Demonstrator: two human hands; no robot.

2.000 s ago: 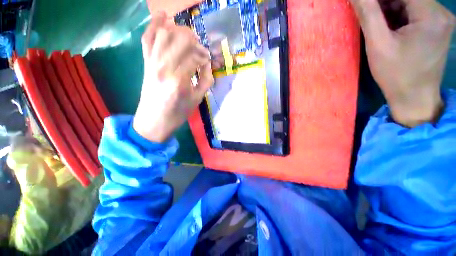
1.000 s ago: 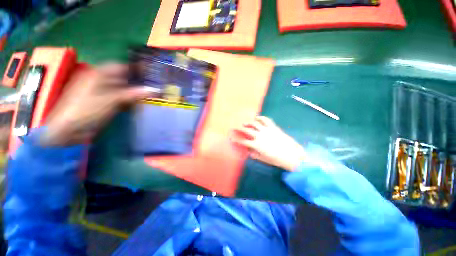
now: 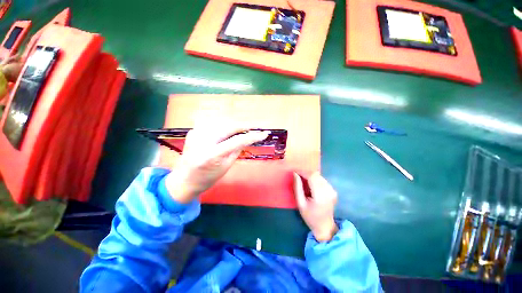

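Observation:
A tablet [image 3: 275, 144] is tilted up over the orange-red foam pad [image 3: 257, 189] in front of me, its dark glossy side and black edge showing; its insides are hard to make out. My left hand [image 3: 214, 151] is on the tablet, fingers stretched along its top edge and covering its middle. My right hand [image 3: 316, 200] is at the pad's right front edge, fingers slightly curled, with nothing visible in it.
Two open tablets [image 3: 260, 27] [image 3: 418, 30] lie on foam pads at the back. Tweezers [image 3: 389, 161] and a small blue-handled tool [image 3: 384, 130] lie right. A clear tray [image 3: 472, 183] with orange flex cables is far right. Stacked pads [image 3: 86, 120] with a black tablet [image 3: 30, 97] stand left.
The tablet has moved from a blurred, lifted position at the left to over the pad, now steeply tilted. The pad lies straighter. My left hand has moved right; my right hand is slightly lower.

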